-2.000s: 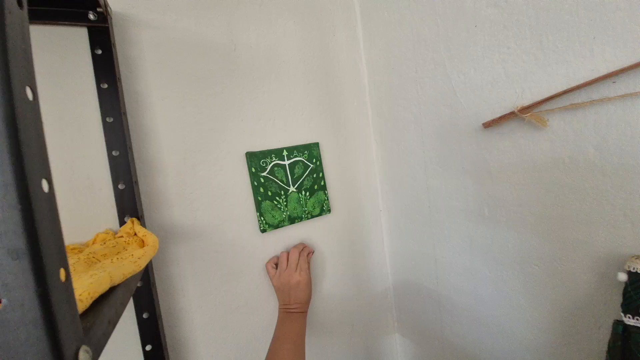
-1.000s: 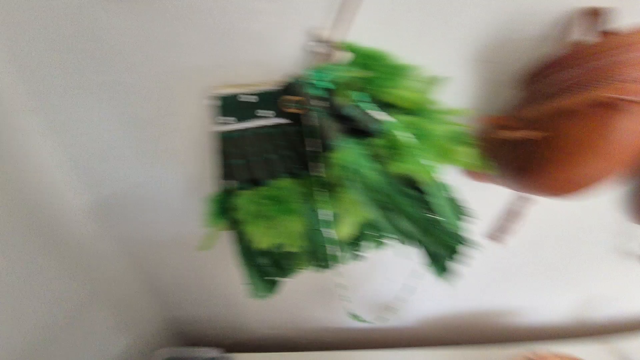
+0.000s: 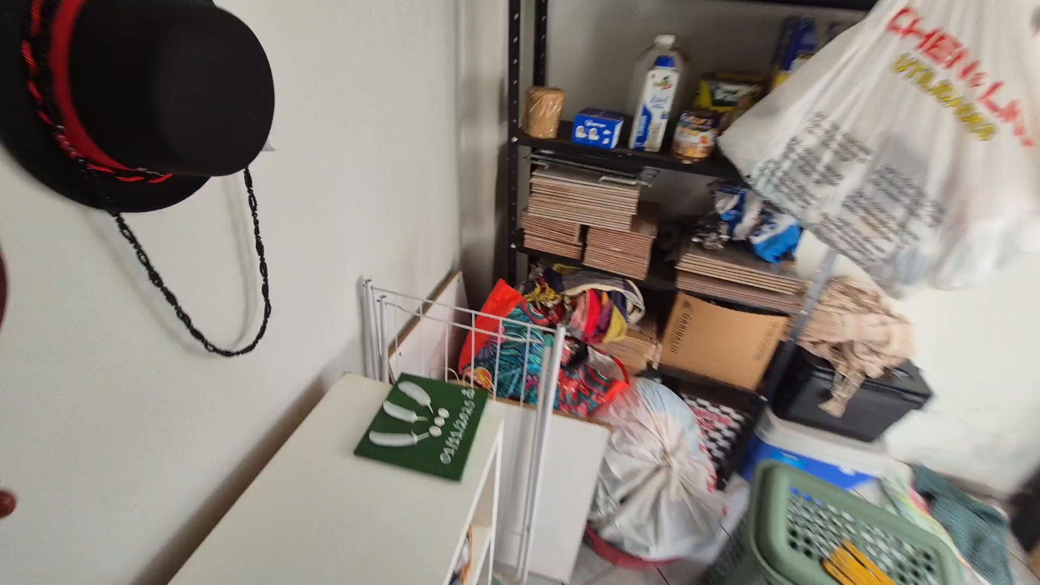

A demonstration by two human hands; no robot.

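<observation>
Neither of my hands can be made out with certainty; a small reddish-brown rounded shape at the left edge is too cut off to name. A green square panel (image 3: 422,426) with white feathers, small white shells and painted writing lies flat on the far end of a white cabinet top (image 3: 325,487). On the wall at the upper left hangs a black hat (image 3: 166,85) with a red band, and a black beaded cord (image 3: 183,317) loops below it.
Behind the cabinet stand a white wire rack (image 3: 540,422) and a black metal shelf (image 3: 513,162) with tiles, a bottle and boxes. A white plastic bag (image 3: 894,154) hangs at the upper right. A tied bag (image 3: 650,479) and a green laundry basket (image 3: 853,512) sit on the floor.
The view has swung far across the room. A hand was below a green picture on the wall two seconds ago; that hand and picture are out of view now.
</observation>
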